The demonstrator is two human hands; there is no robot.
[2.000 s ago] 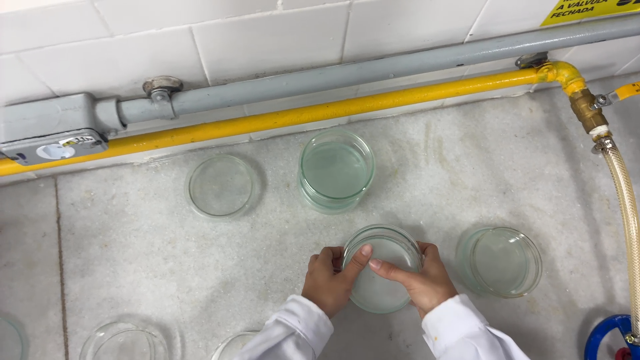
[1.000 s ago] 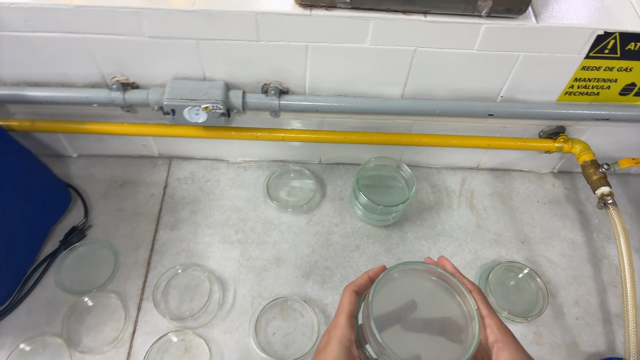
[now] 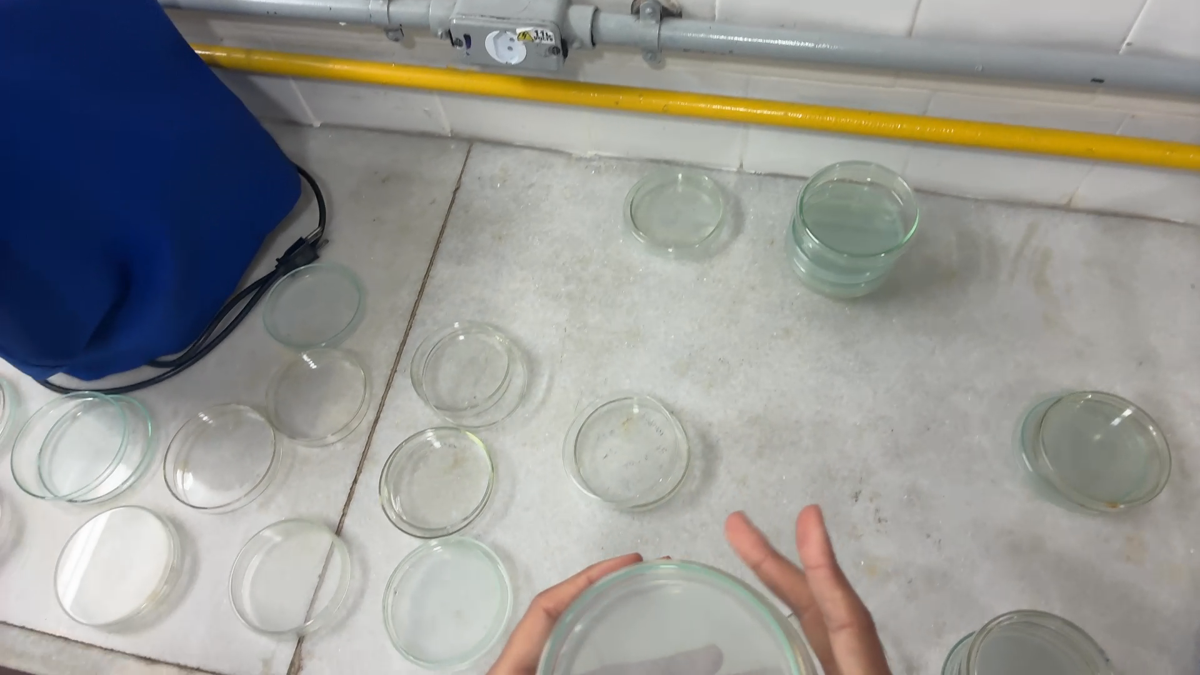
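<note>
At the bottom edge my left hand (image 3: 562, 605) has its fingers around the left side of a glass petri dish (image 3: 680, 619), which is cut off by the frame. My right hand (image 3: 820, 591) is at the dish's right side, two fingers spread and lifted off the rim; its lower part is hidden. Up and left of the hands a glass petri dish (image 3: 628, 452) lies on the counter. Near the wall stand a single dish (image 3: 677, 214) and a stack of glass dishes (image 3: 848, 230). Another stack (image 3: 1102, 452) lies to the right, and one more (image 3: 1031, 647) at the lower right.
Several petri dishes (image 3: 448, 600) are spread over the left of the stone counter (image 3: 797, 375). A blue cloth cover (image 3: 141, 187) stands at the upper left, a black power cord (image 3: 225, 323) beside it. Yellow pipe (image 3: 694, 101) and grey conduit (image 3: 844, 52) run along the tiled wall.
The right hand's fingers have spread away from the held dish, while the left hand stays around it. The view has swung left, showing more dishes and the blue cover.
</note>
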